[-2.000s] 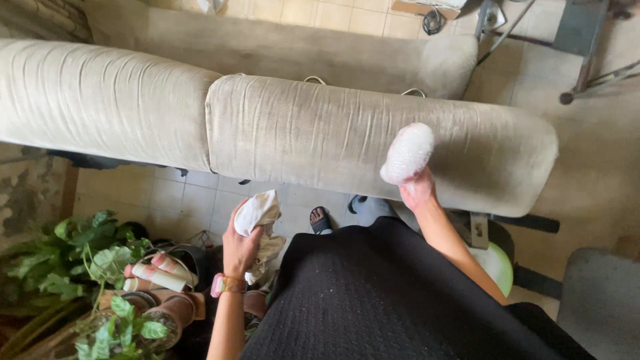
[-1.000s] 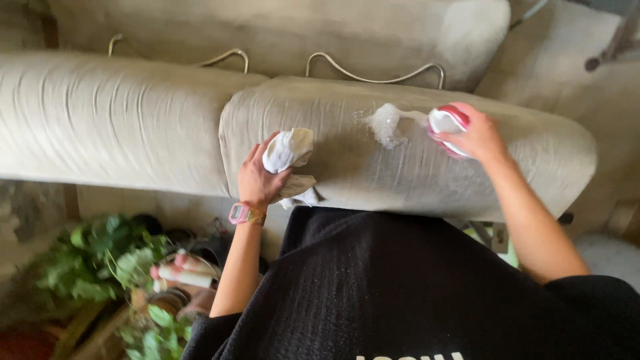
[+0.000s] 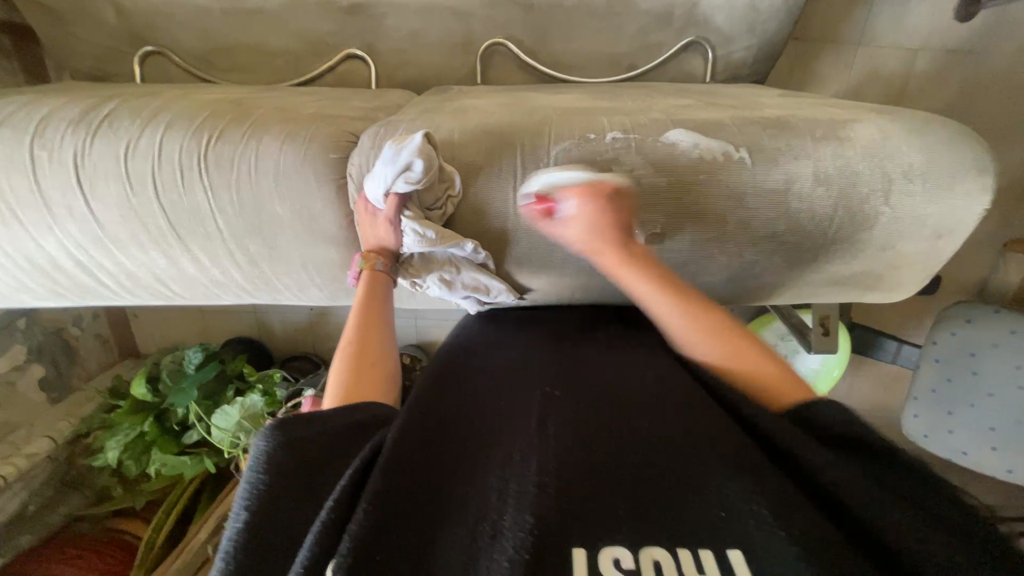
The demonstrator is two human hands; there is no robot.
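Note:
My left hand (image 3: 379, 222) holds a crumpled white cloth (image 3: 448, 254) against the top of a beige upholstered sofa back (image 3: 752, 232), near the seam between its two cushions. The cloth's loose end trails toward my body. My right hand (image 3: 590, 216), blurred, is closed around a red and white scrubbing brush (image 3: 572, 178) on the right cushion; its underside is hidden. White foam (image 3: 700, 146) lies in a streak on the fabric beyond and to the right of that hand, with a thinner smear to its left.
Two curved metal bars (image 3: 596, 78) stand along the sofa's far side. Leafy potted plants (image 3: 184, 408) are low at left. Below the sofa at right is a green-rimmed basin (image 3: 836, 356), beside a metal bracket (image 3: 824, 328) and a dotted grey chair seat (image 3: 968, 392).
The brush has moved left across the cushion from beside the foam. The foam patch, a thick blob a second ago, is now spread into a streak. The cloth now rests on the sofa, more unfolded.

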